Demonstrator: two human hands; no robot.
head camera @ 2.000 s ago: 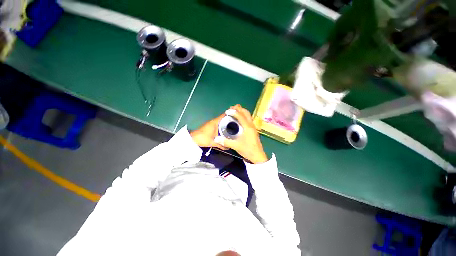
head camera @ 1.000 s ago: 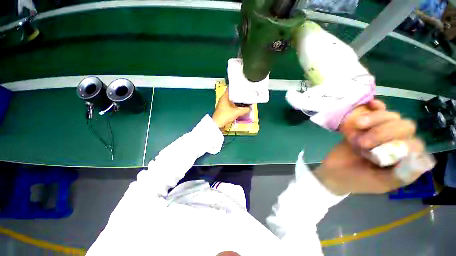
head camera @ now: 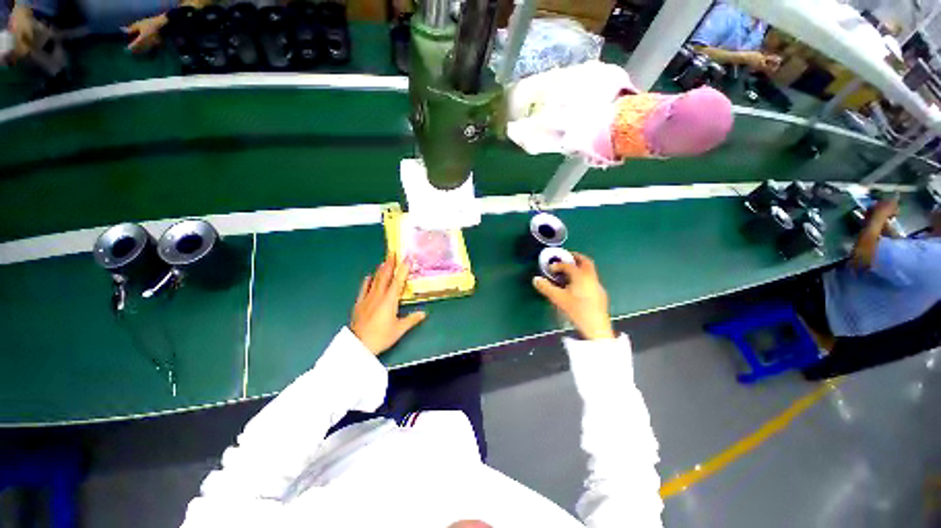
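My right hand grips a small silver-rimmed housing at its rim on the bench, right of the press. Another silver-rimmed housing stands just behind it. My left hand lies with fingers spread against the left edge of the yellow fixture block, holding nothing visible. The pink pad on the block shows bare. The white-wrapped ram of the green press is over the block's back part. The cloth-wrapped lever handle points right, with no hand on it.
Two black housings with silver rims and wire leads stand at the left. The conveyor runs beyond the white rail. Black units and a seated person in blue are at the right. More black units stand at the back.
My right hand has let go of the lever handle and now grips a housing on the bench. The handle has swung up and away. My left hand has come off the pad to the block's left edge.
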